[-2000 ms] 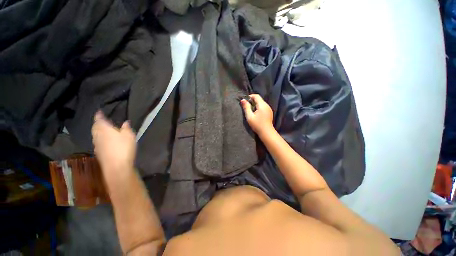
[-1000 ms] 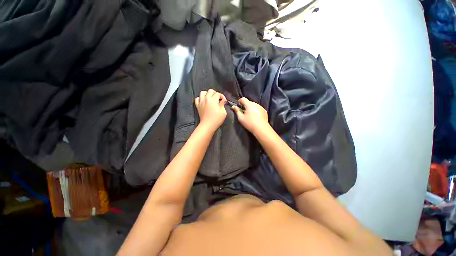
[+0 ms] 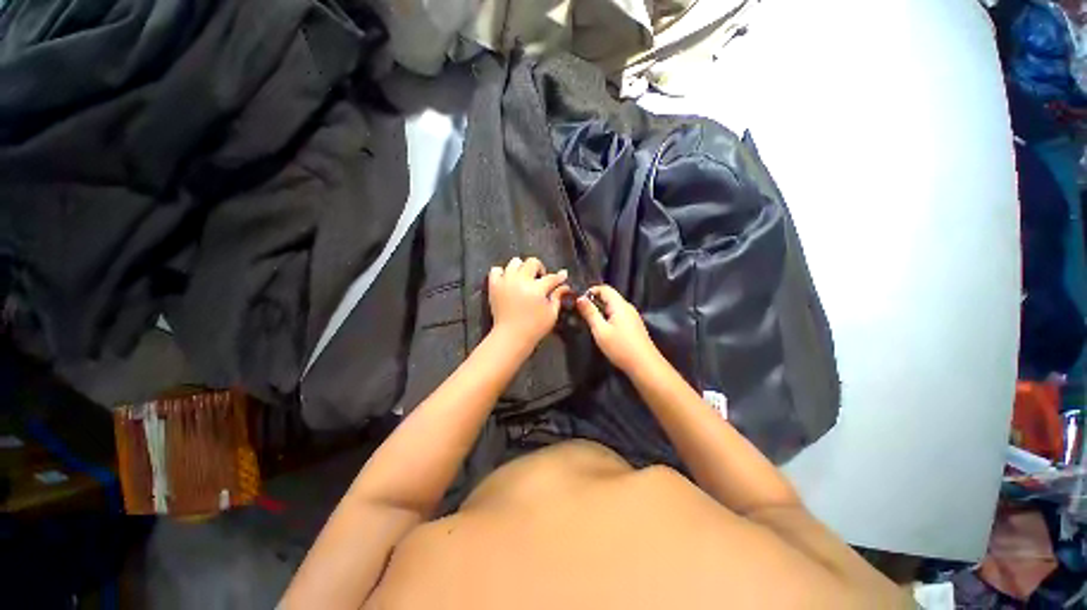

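A dark grey jacket (image 3: 441, 346) lies open in front of me, its shiny blue-black lining (image 3: 739, 286) spread to the right. My left hand (image 3: 525, 300) pinches the matt front edge strip (image 3: 515, 179) near its inner border. My right hand (image 3: 614, 324) is just to the right, its fingertips closed at the same edge beside the lining. A small dark thing shows at its fingertips; I cannot tell if it is a tool. A tiny white label (image 3: 715, 403) shows on the lining beside my right forearm.
A large heap of dark grey garments (image 3: 143, 191) lies at the left. Cream garments (image 3: 584, 30) lie at the far side of the white table (image 3: 918, 262). An orange-brown slatted object (image 3: 188, 453) stands at the lower left. Mixed goods (image 3: 1037, 417) are beyond the table's right edge.
My left hand has come from the left heap onto the jacket edge beside my right hand. Both hands have then moved down along the edge. The white label has come into view.
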